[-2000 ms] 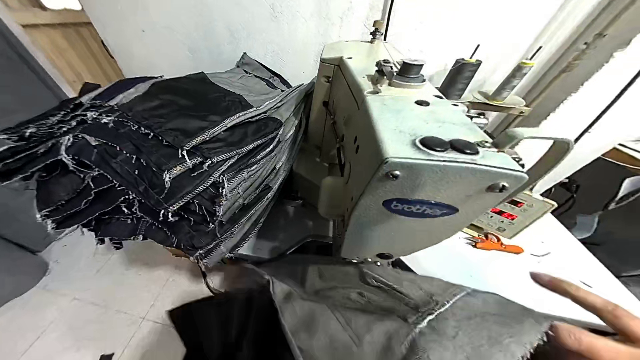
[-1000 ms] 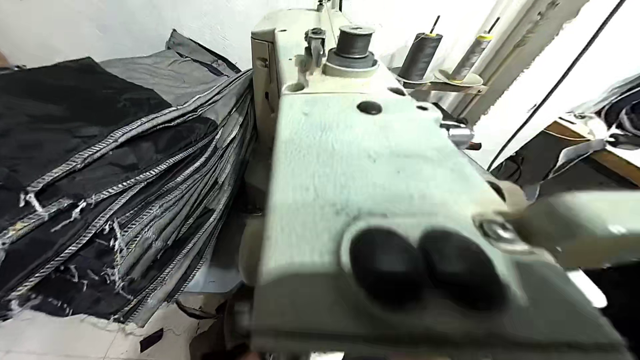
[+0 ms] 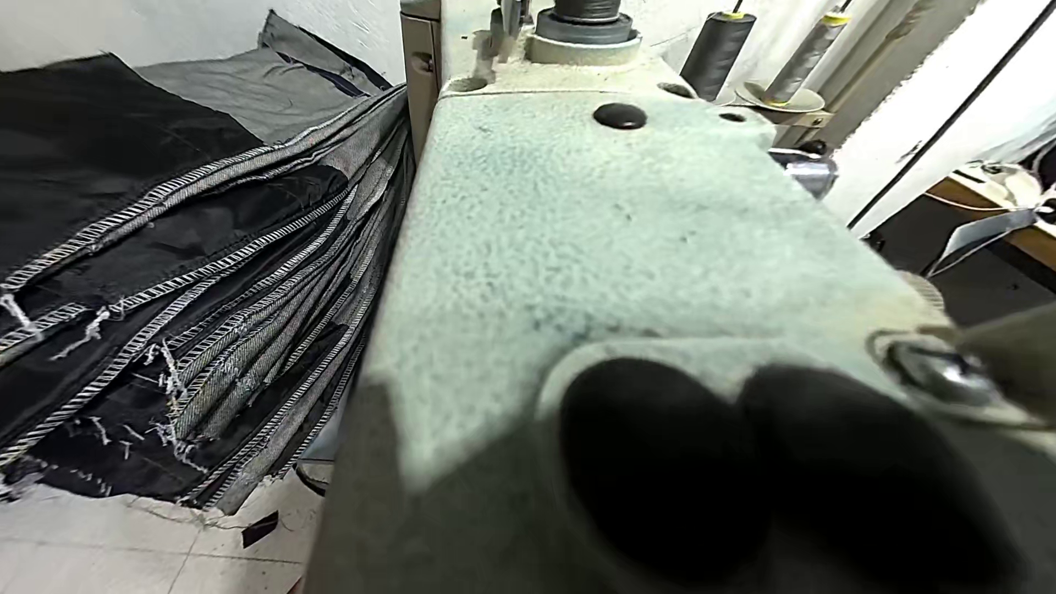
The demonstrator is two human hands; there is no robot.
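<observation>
The pale green metal head of a sewing machine (image 3: 594, 223) fills the middle and right of the head view, very close to the camera. Two black oval caps (image 3: 660, 470) sit on its near end. Along its left side lies a stack of dark fabric pieces (image 3: 239, 247) with overlocked edges and frayed white threads. Neither of my hands can be made out; a tiny skin-toned patch at the bottom edge is too small to assign. The machine head hides its needle area and the cloth seen there before.
Two grey thread cones (image 3: 718, 54) stand behind the machine, beside a white wall. A black cable (image 3: 949, 124) slants down at the right, near a wooden table edge (image 3: 1031, 243). A dark scrap (image 3: 260, 530) lies on the tiled floor (image 3: 239, 569).
The view has moved much closer over the machine head. My right hand, at the right edge two seconds ago near the grey cloth, is out of sight, as is that cloth.
</observation>
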